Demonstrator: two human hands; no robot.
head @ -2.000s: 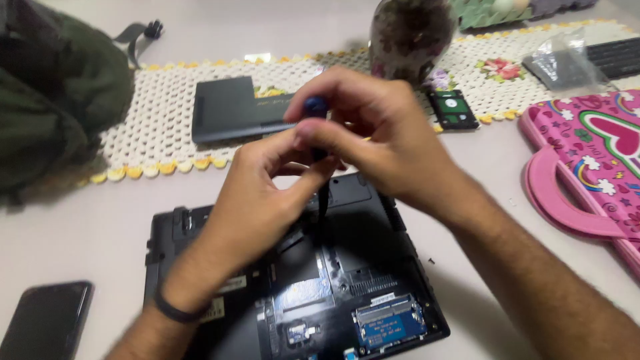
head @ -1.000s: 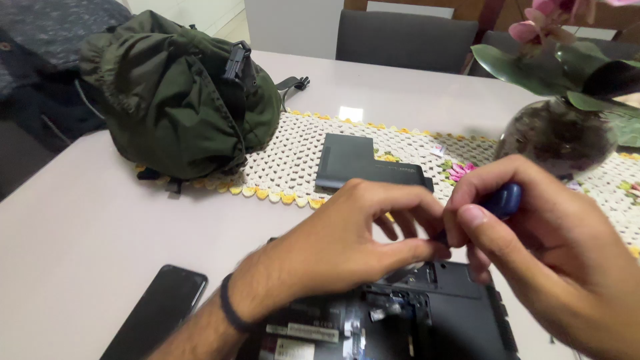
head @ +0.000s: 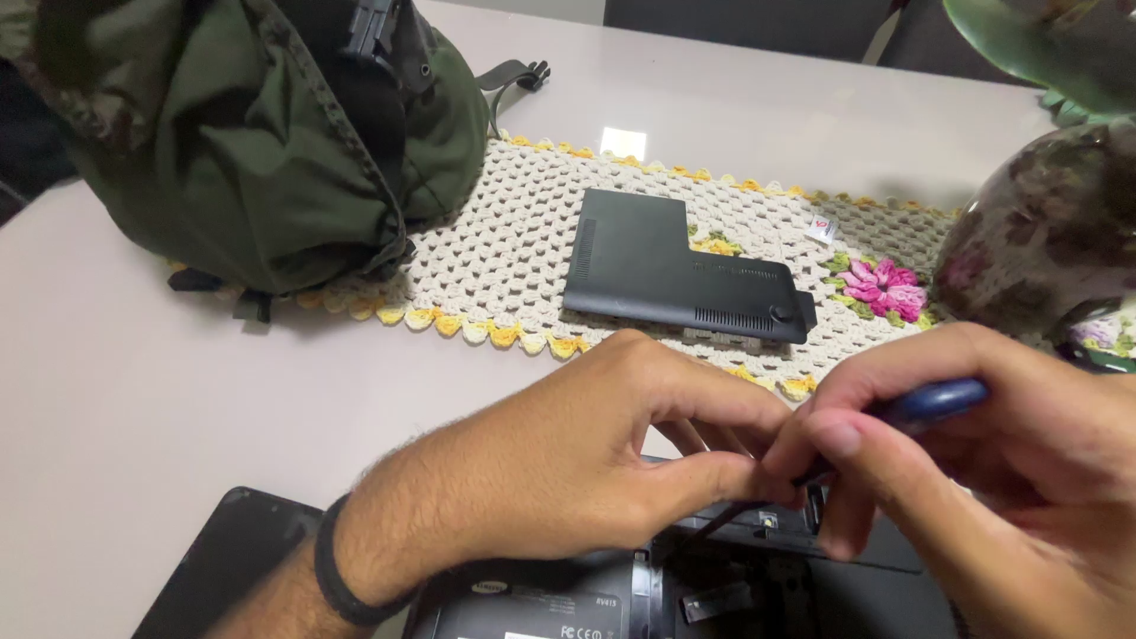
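A screwdriver with a dark blue handle (head: 937, 404) is held in my right hand (head: 967, 461), its dark shaft slanting down to the left toward the open bay of an upturned black Samsung laptop (head: 541, 599). Close against the right fingertips, my left hand (head: 621, 444) has its thumb and fingers near the shaft; whether they grip it is hidden. The screwdriver's tip is in shadow over the laptop. Beyond the hands, a black plastic laptop cover (head: 639, 257) lies on the crocheted table runner (head: 524, 204).
A dark green backpack (head: 266, 160) stands at the upper left. A rounded vase (head: 1047, 231) stands at the right on the runner. At the lower left, a black smartphone (head: 231, 550) lies beside my left forearm. Dark chairs (head: 745, 22) are behind the table.
The view has shifted left since two seconds ago. The screwdriver, upright over the laptop in the oldest frame, is now tilted, with its handle to the right. Both hands remain together at it.
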